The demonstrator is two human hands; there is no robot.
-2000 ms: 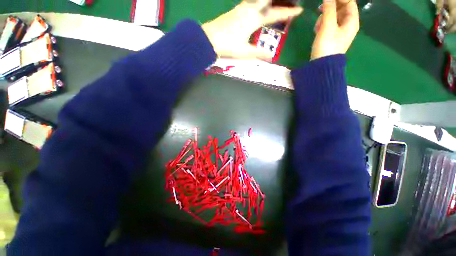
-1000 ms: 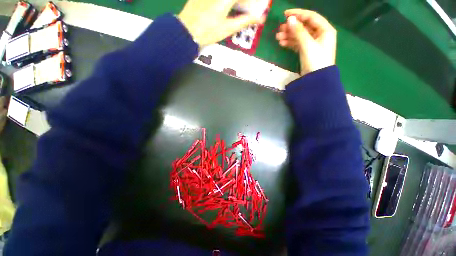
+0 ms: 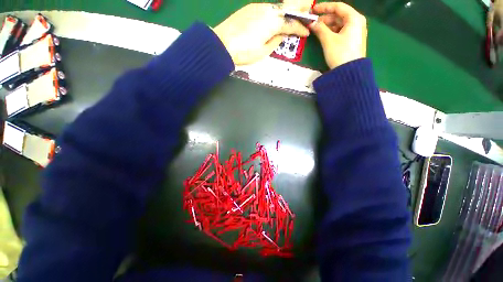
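A red-rimmed toy truck body [image 3: 289, 48] with a white patterned area lies at the near edge of the green belt, partly covered by my hands. My left hand [image 3: 255, 34] holds it from the left. My right hand [image 3: 343, 34] is at its right side, with thumb and fingertips together at the body; whether they pinch a small part is hidden. A loose heap of thin red parts [image 3: 237, 201] lies on the black table between my forearms.
Stacked toy trucks [image 3: 41, 91] lie at the left. At the right are a white case [image 3: 424, 141], a phone [image 3: 434, 190] and a clear ribbed tray [image 3: 479, 204]. A pale rail [image 3: 276, 74] borders the belt. Another person's hand [image 3: 494, 22] shows top right.
My right hand was apart from the body and now meets it beside my left hand. A pale-topped unit has appeared at the belt's top left.
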